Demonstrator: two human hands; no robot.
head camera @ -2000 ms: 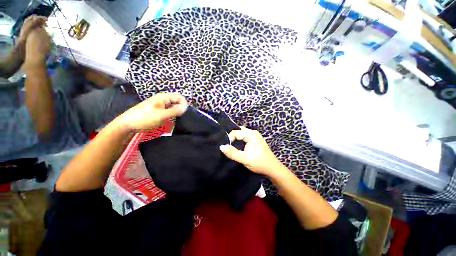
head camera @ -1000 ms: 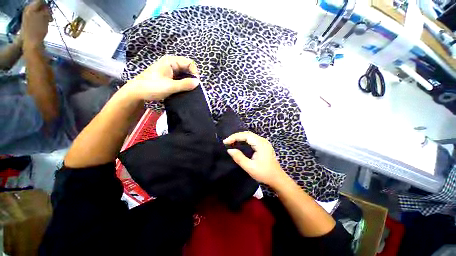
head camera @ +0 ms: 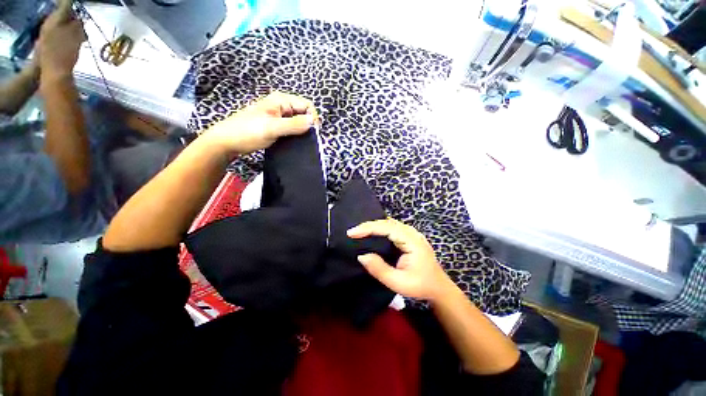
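Note:
A black fabric piece (head camera: 259, 247) is held up above my lap, with a thin white edge running down its middle. My left hand (head camera: 271, 124) pinches its upper corner between thumb and fingers. My right hand (head camera: 399, 259) lies at the right part of the black fabric, thumb and forefinger apart; whether its hidden fingers hold cloth or a small tool cannot be told. The leopard-print cloth (head camera: 371, 100) spreads behind, over the table edge and down to the right.
Black-handled scissors (head camera: 567, 131) lie on the white table (head camera: 526, 193), below the sewing machine (head camera: 596, 73). A red basket (head camera: 224, 201) is under the black fabric. A cardboard box (head camera: 569, 332) stands lower right. Another person's arm (head camera: 62, 116) is at left.
My left hand has risen with the corner of the black fabric, straightening its white edge. My right hand has moved slightly right and down, and its thumb and forefinger are wider apart.

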